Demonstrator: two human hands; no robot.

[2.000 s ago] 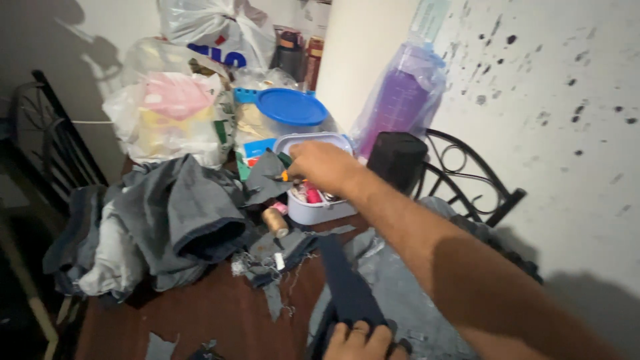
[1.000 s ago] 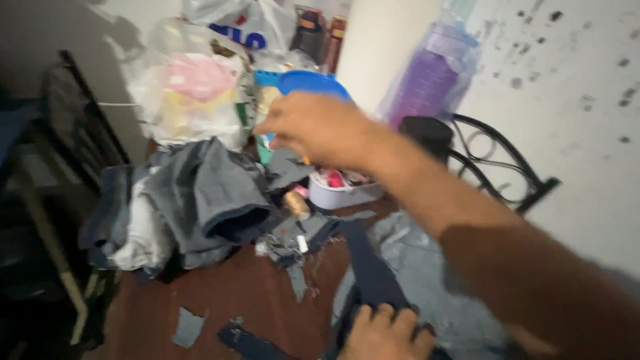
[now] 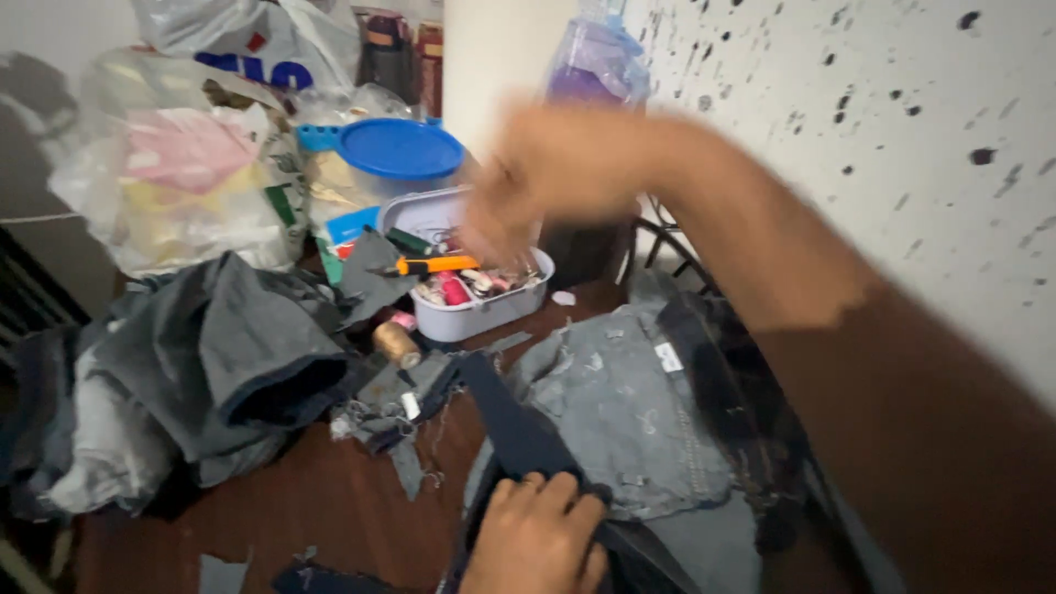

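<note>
My right hand (image 3: pixel 561 177), blurred, is above a lilac plastic sewing box (image 3: pixel 483 318); whether it holds anything cannot be made out. An orange-handled tool (image 3: pixel 437 264) lies across the box beside a dark green thread spool (image 3: pixel 408 241). Inside are a bright pink spool (image 3: pixel 453 289) and small notions. My left hand (image 3: pixel 536 536) rests on a dark navy denim strip (image 3: pixel 520 425) at the bottom centre, its fingers curled over the cloth. Right of it lies a faded grey denim piece (image 3: pixel 627 404). A tan thread spool (image 3: pixel 396 344) lies left of the box on scraps.
Folded grey denim garments (image 3: pixel 223 355) are heaped on the left. Behind stand a blue-lidded container (image 3: pixel 402 148) and stuffed plastic bags (image 3: pixel 198 181). A wrapped purple bottle (image 3: pixel 590 70) and a black metal chair (image 3: pixel 672 243) are at the wall. Denim scraps (image 3: pixel 223 573) lie at the front.
My right hand was at the sewing box, then rose and moved left over the blue lid; now it is over the box's right side. My left hand has stayed on the navy strip.
</note>
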